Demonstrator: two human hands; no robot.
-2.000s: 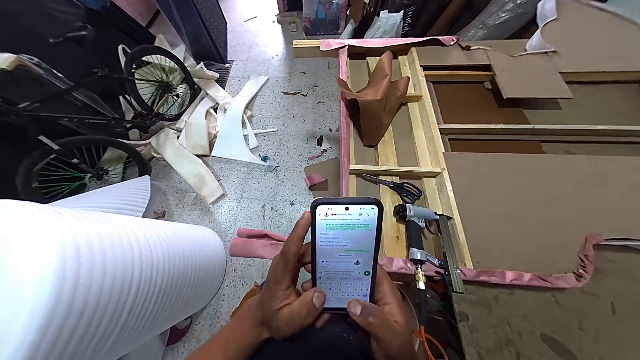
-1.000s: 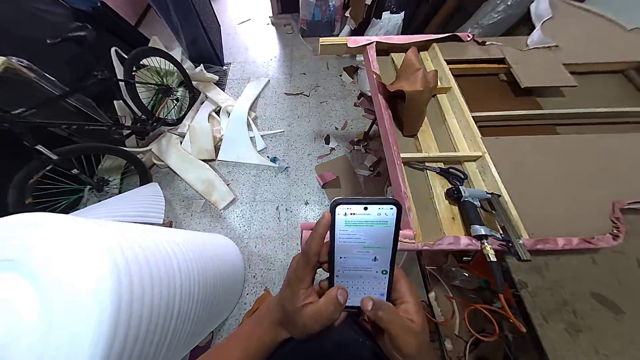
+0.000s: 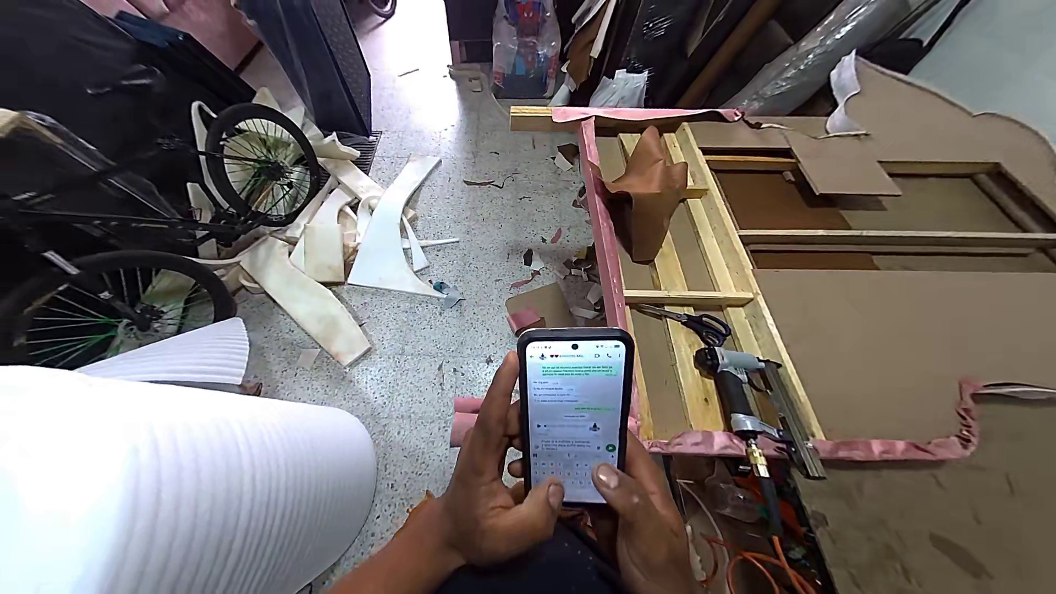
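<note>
A smartphone (image 3: 575,417) stands upright between my two hands, its screen lit with a chat and an on-screen keyboard. My left hand (image 3: 499,487) grips its left edge, the thumb over the keyboard's lower left. From the right side my right hand (image 3: 648,511) holds it, with the thumb at the lower right of the screen. To the right of the phone, a pneumatic stapler (image 3: 738,388) with an air hose lies on a wooden frame (image 3: 689,299) edged in pink fabric. Scissors (image 3: 689,322) lie just above the stapler, and brown fabric (image 3: 648,202) drapes over the frame farther back.
A large white foam roll (image 3: 181,487) fills the lower left. Behind it are a bicycle (image 3: 264,165) and white foam offcuts (image 3: 392,231) on the speckled floor. Cardboard panels (image 3: 899,346) cover the frame at right; an orange hose (image 3: 763,569) coils below it.
Both hands stay on the phone, and the thumbs have shifted slightly over the keyboard. The view has turned somewhat.
</note>
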